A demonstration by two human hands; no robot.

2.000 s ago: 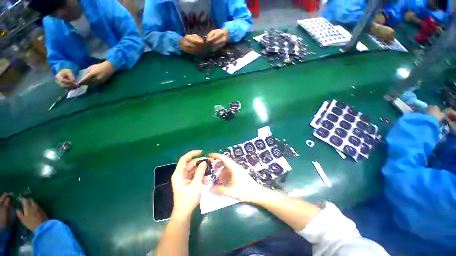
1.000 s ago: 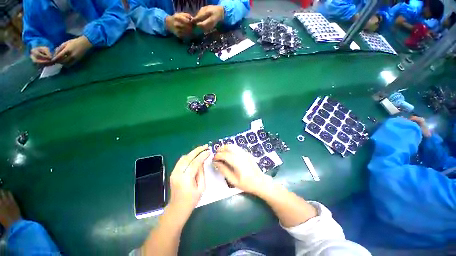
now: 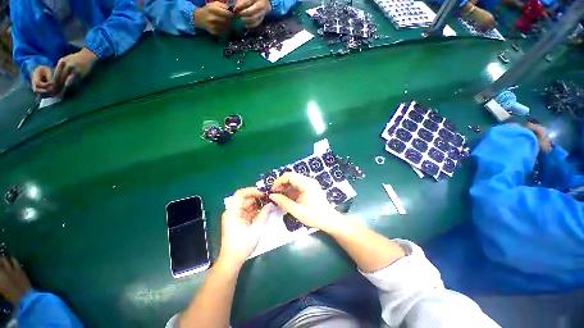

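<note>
My left hand (image 3: pixel 244 221) and my right hand (image 3: pixel 306 200) meet at the fingertips above a white work sheet (image 3: pixel 274 237). A small dark part (image 3: pixel 267 196) shows between the fingertips, mostly hidden by the fingers. Rows of black rounded-square modules (image 3: pixel 316 167) lie on the sheet behind and right of my hands. One black module (image 3: pixel 292 222) lies on the sheet beside my right palm. Small loose dark components (image 3: pixel 349 168) lie at the sheet's right edge.
A smartphone (image 3: pixel 187 236) lies left of my hands. A carrier sheet of black modules (image 3: pixel 428 139), a small white ring (image 3: pixel 380 159) and a white strip (image 3: pixel 394 198) lie right. A dark and silver cluster (image 3: pixel 221 129) sits on the green belt. Workers in blue sit opposite and at both sides.
The view has shifted, and the belt cluster appears farther left. My fingertips have come together over the sheet around a small dark part; the module held two seconds ago is no longer seen in them.
</note>
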